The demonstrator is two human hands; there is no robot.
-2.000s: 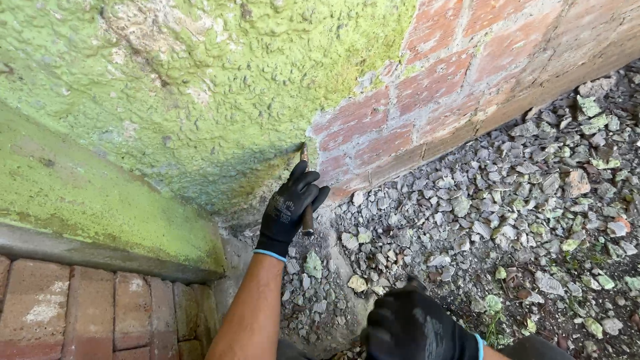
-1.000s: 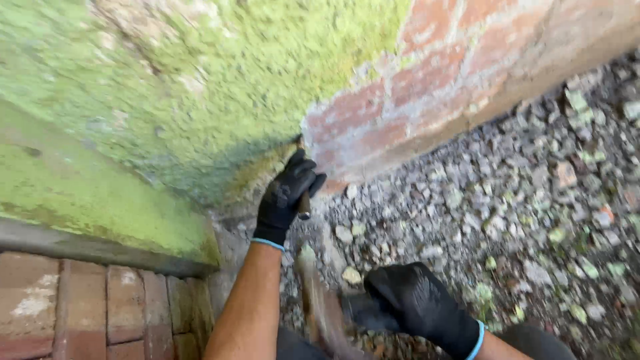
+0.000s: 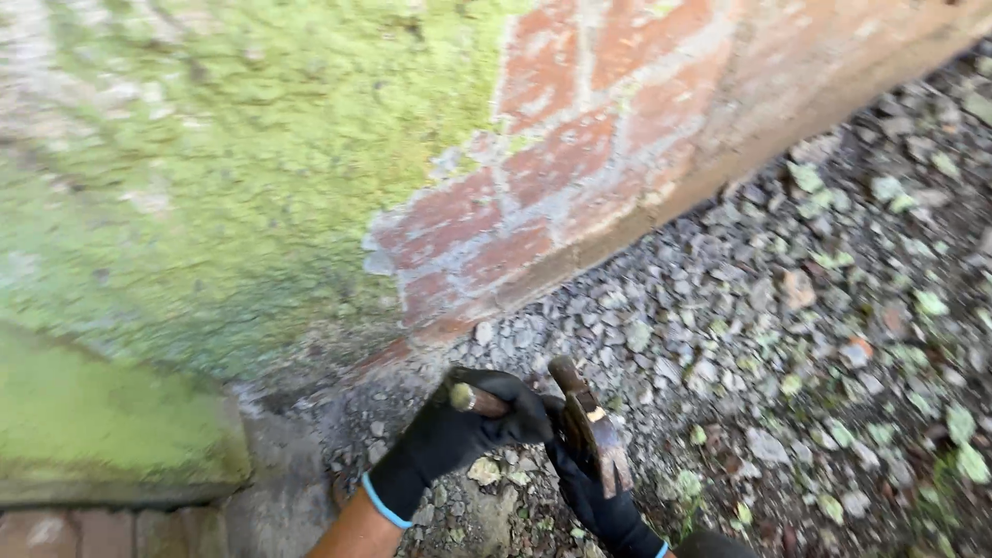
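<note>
My left hand point(image 3: 473, 426), in a black glove with a light blue cuff, is closed around a short metal chisel point(image 3: 479, 400) below the wall's foot. Close beside it, my right hand point(image 3: 585, 480), gloved alike, holds a claw hammer point(image 3: 593, 430) whose rusty head faces up; its handle is mostly hidden. The fingers of both hands meet or nearly meet. Above them, rough green-painted plaster point(image 3: 294, 155) ends in a jagged edge against exposed red brick point(image 3: 558, 170) with grey mortar.
Loose rubble and plaster chips point(image 3: 682, 310) cover the ground along the wall on the right. A green-painted ledge point(image 3: 108, 426) juts out at the left, above brick paving point(image 3: 101, 535). A dark knee or shoe shows at the bottom edge.
My left hand has come away from the plaster edge with the chisel, down and toward my right hand. The right hand has brought the hammer up beside it.
</note>
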